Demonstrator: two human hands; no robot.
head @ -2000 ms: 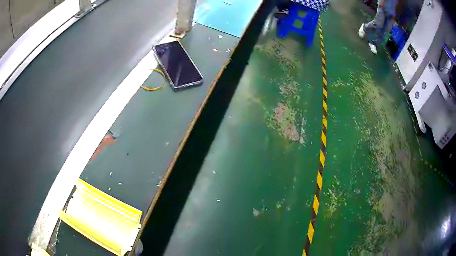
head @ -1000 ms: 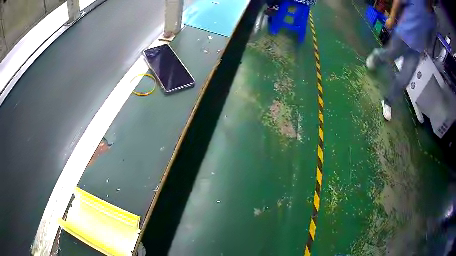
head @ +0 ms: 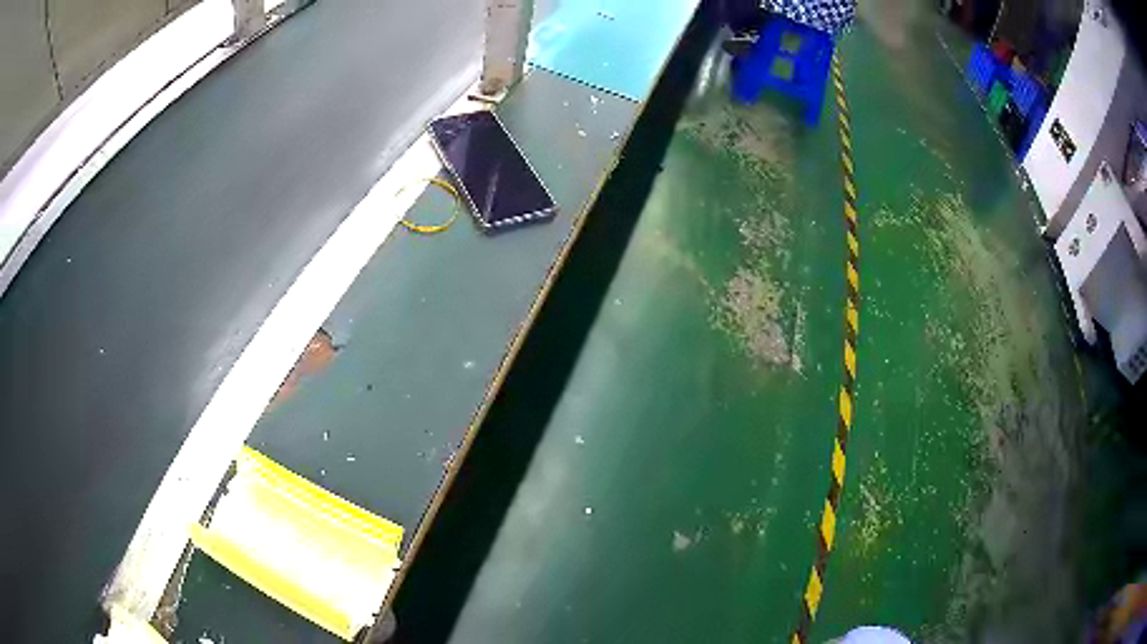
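A stack of bright yellow folded pieces [head: 302, 544] lies near the bottom left on the dark green bench [head: 390, 340], with raised ridges along its long edges. Part of another pale yellow thing [head: 128, 629] shows at the bottom left rim. A small pale rounded thing is cut off by the bottom edge right of centre; I cannot tell what it is. Neither of my hands can be made out in the picture.
A black smartphone [head: 492, 170] and a thin yellow ring [head: 430, 206] lie farther up the bench, before a post [head: 506, 48] and a light-blue sheet [head: 613, 38]. A dark belt [head: 164, 239] runs left. A blue stool [head: 786, 69] and white machine [head: 1107, 258] stand across the floor.
The view has shifted, so the bench things sit farther right in the picture. The person who walked by the machine at right is no longer seen. The pale rounded thing has appeared at the bottom edge.
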